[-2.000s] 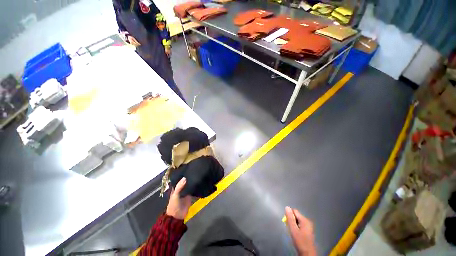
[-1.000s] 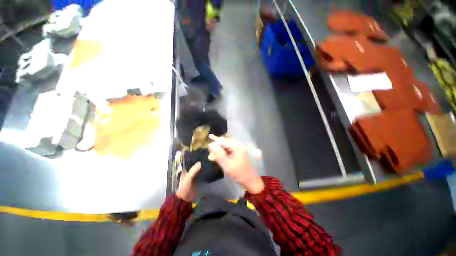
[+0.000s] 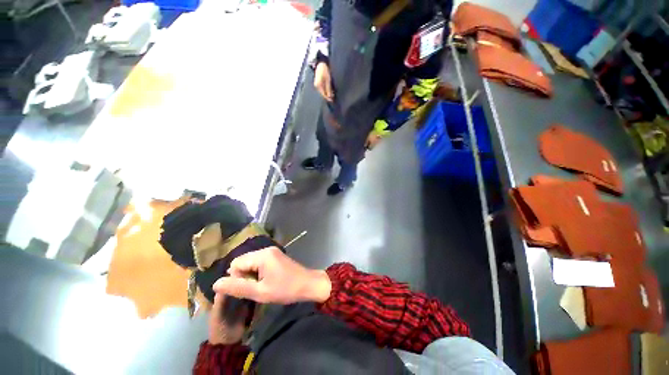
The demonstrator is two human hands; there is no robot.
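A black cut-piece bundle [image 3: 209,228] with a tan band [image 3: 213,245] round its middle is at the near right edge of the bright table, in front of me. My left hand [image 3: 229,316] is under and beside the lower part of the bundle and holds it, partly hidden by my right hand. My right hand [image 3: 268,277] lies over the bundle's near end with its fingers curled. Whether it grips the bundle or a small item cannot be told.
The pale table [image 3: 213,95] holds white-grey stacks [image 3: 70,209] and an orange-tan sheet [image 3: 147,256]. A person [image 3: 359,80] stands in the aisle ahead. A metal table [image 3: 506,124] at right bears rust cut pieces [image 3: 587,212]; a blue crate [image 3: 451,139] is beneath.
The view has turned and moved forward along the aisle. The bundle is now further left, over the table's edge. My right hand came from apart onto the bundle. The other person appears closer.
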